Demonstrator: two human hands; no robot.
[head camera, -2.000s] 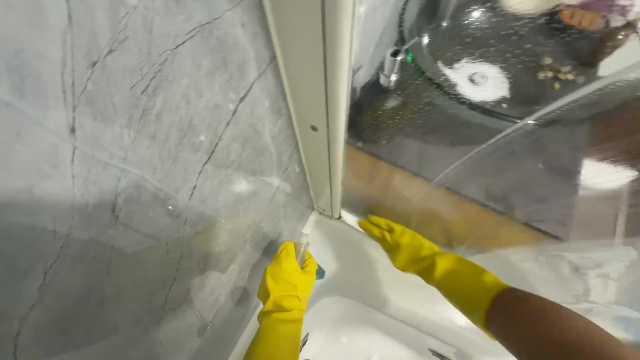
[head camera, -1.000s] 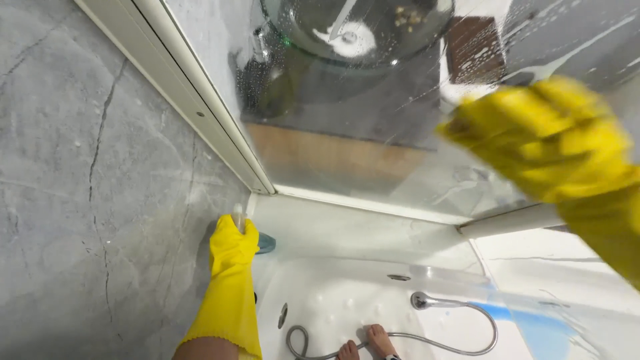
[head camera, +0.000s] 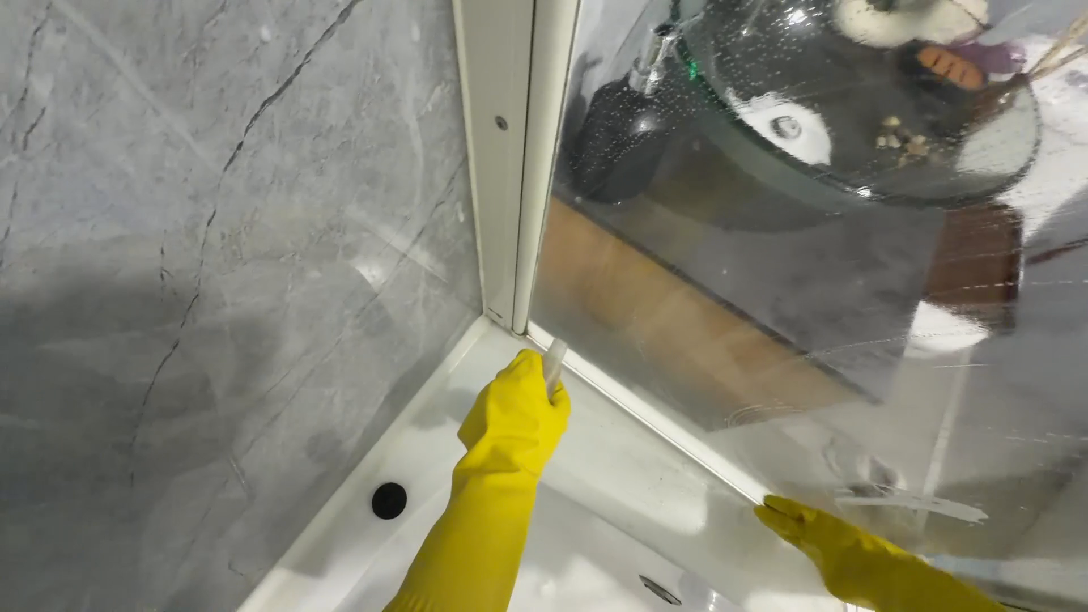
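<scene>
Both of my hands wear yellow rubber gloves. My left hand (head camera: 518, 412) is closed around a slim translucent handle (head camera: 554, 361), whose end sticks up from the fist near the bottom corner of the shower frame; what the rest of the tool looks like is hidden by the glove. At lower right, my right hand (head camera: 816, 540) has its fingertips at the white bottom rail (head camera: 654, 421) of the glass panel (head camera: 765, 280). Its fingers lie close together, and nothing shows in them. Droplets and streaks mark the glass.
A grey marble-look wall (head camera: 255, 212) rises on the left beside the upright metal frame profile (head camera: 501, 170). Below is the white tub (head camera: 595, 544) with a round black fitting (head camera: 389, 501). Beyond the glass show a glass basin (head camera: 850, 187) and a dark bottle (head camera: 616, 140).
My right hand, raised in front of the glass one second ago, is now down at the bottom rail. My left hand still holds the tool, now right by the frame corner. The view has shifted.
</scene>
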